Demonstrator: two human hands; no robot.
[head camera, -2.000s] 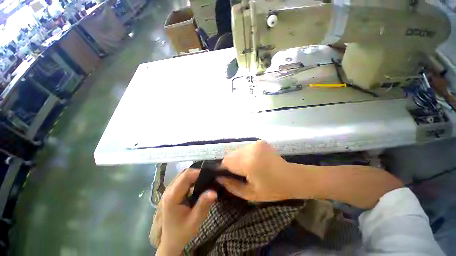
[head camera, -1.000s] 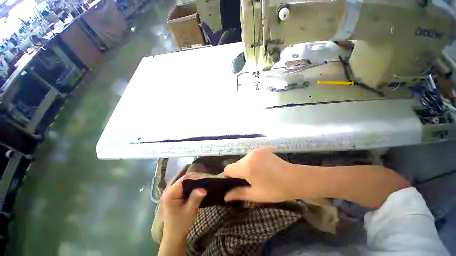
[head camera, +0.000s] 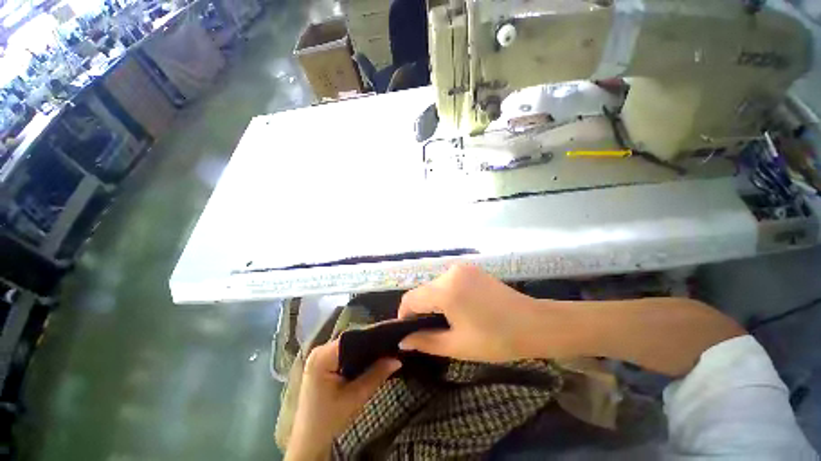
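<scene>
My left hand (head camera: 340, 387) grips the left end of a black cloth panel (head camera: 383, 345) in front of the table's front edge. My right hand (head camera: 464, 315) pinches the panel's right end between thumb and fingers. The panel is stretched and slightly folded between both hands. Below it, brown-and-cream houndstooth lining (head camera: 450, 410) lies bunched on my lap. Khaki coat cloth (head camera: 590, 392) shows to the right of the lining and along its left side. My fingertips partly hide the panel's ends.
A white table (head camera: 360, 203) with a ruler along its edge lies ahead. A cream sewing machine (head camera: 558, 40) stands on it. A yellow-handled tool (head camera: 599, 153) lies beside dark tools. A tool tray (head camera: 781, 225) is at the right, a cardboard box (head camera: 329, 61) behind.
The black panel was folded between my hands, then spread flat, and now tilts up to the right. My left hand has shifted slightly lower and more houndstooth shows beneath my right hand.
</scene>
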